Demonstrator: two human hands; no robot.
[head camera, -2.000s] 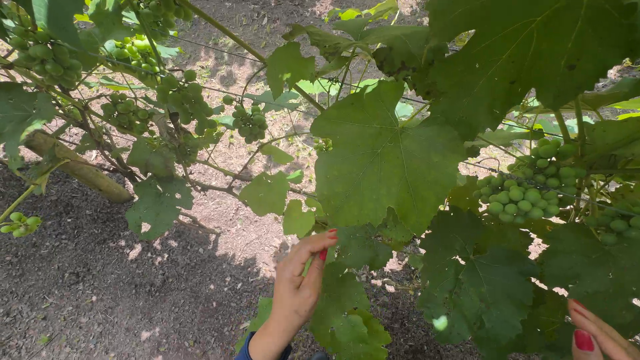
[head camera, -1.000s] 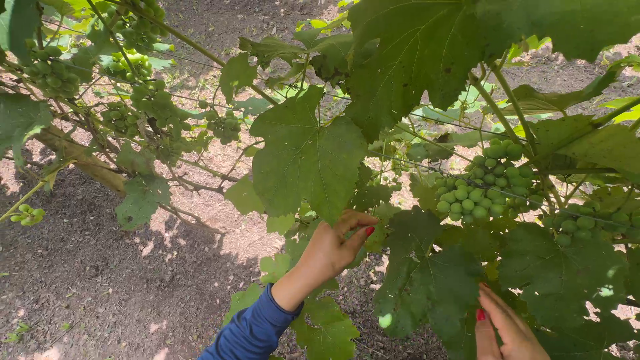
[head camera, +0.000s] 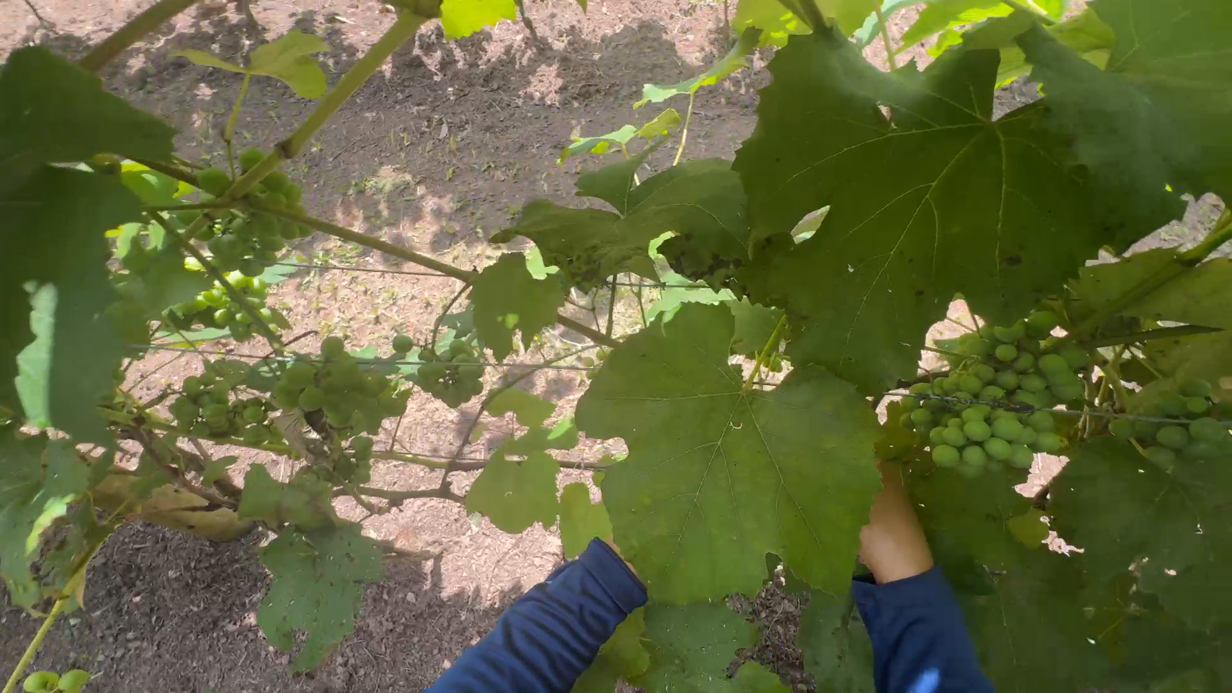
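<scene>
A broad grape leaf (head camera: 722, 452) hangs at the middle and covers most of both hands. Of my left hand (head camera: 621, 556), only a sliver shows at the blue sleeve cuff; its fingers are behind that leaf. The back and wrist of my right hand (head camera: 895, 529) are visible at the leaf's right edge, with the fingers hidden among the foliage. Just above the right hand hangs a bunch of green grapes (head camera: 996, 404). Whether either hand holds anything cannot be seen.
More green grape bunches (head camera: 337, 385) hang at left. A thin trellis wire (head camera: 539, 366) crosses the vine. Large leaves (head camera: 914, 192) overhang the upper right, and a diagonal cane (head camera: 337, 91) runs at upper left. Bare soil (head camera: 404, 577) lies below.
Both hands have moved in behind the leaves; their fingers were visible before. My right hand is now beside the broad middle leaf, below the grape bunch. The view has shifted.
</scene>
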